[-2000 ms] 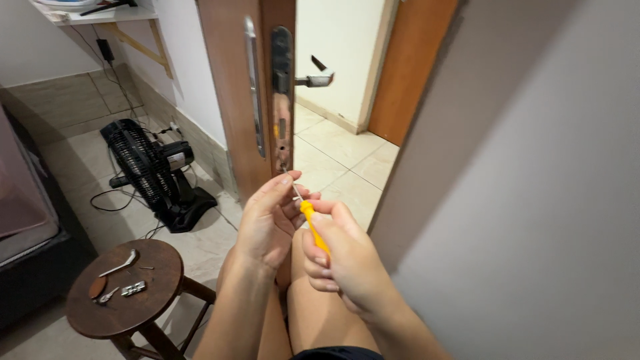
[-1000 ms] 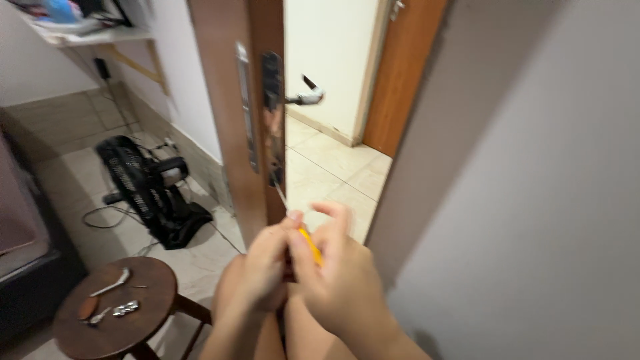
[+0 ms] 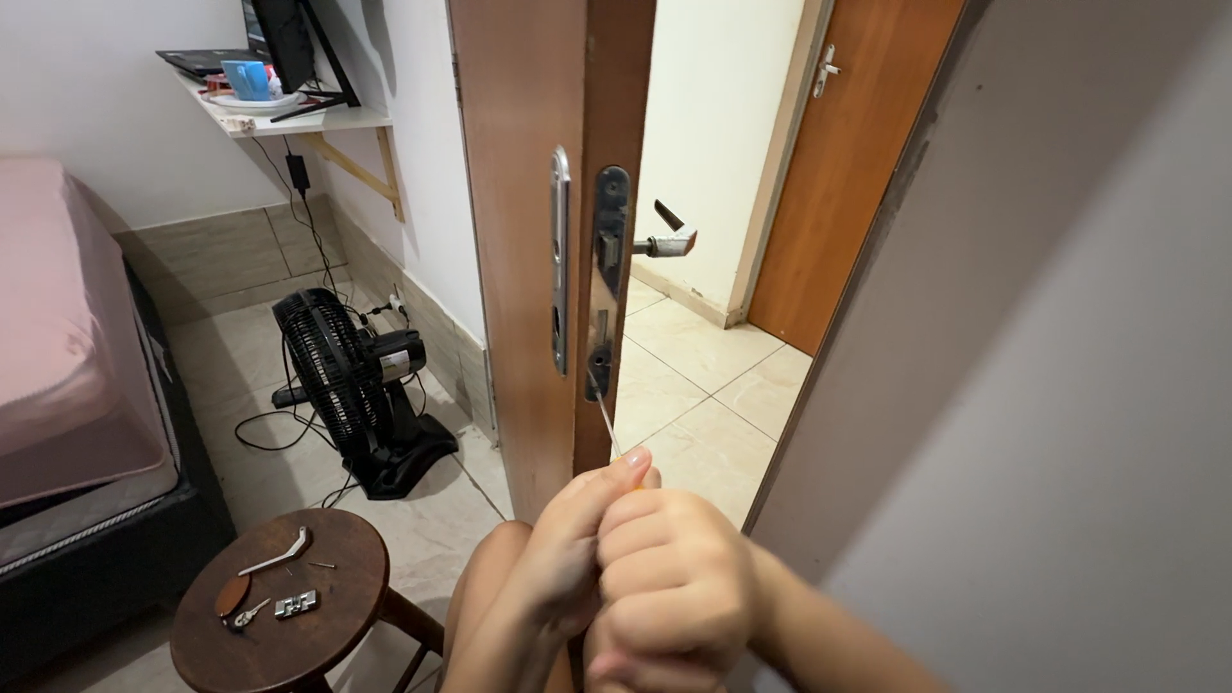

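Note:
My right hand (image 3: 679, 577) is closed around the yellow handle of a screwdriver (image 3: 605, 416), mostly hidden by the fingers. Its shaft points up to the lower end of the mortise lock faceplate (image 3: 606, 279) in the edge of a brown wooden door (image 3: 525, 192); the tip is at or near the bottom screw spot. My left hand (image 3: 577, 539) presses against the right one, thumb near the base of the shaft; whether it grips the handle too is hard to see. A metal escutcheon plate (image 3: 560, 260) is on the door face, and a lever handle (image 3: 669, 241) sticks out beyond.
On a round wooden stool (image 3: 337, 539) lie a lever handle (image 3: 279, 553), a key (image 3: 252, 613), a lock cylinder (image 3: 295, 604) and a small screw or pin (image 3: 322, 565). A black fan (image 3: 337, 385) stands on the floor by the bed (image 3: 77, 337). A grey wall surface (image 3: 1011, 385) rises at right.
The screwdriver's tip, by my left fingers below the lock two seconds ago, now reaches the lower faceplate. My right hand has closed over the handle, hiding most of its yellow.

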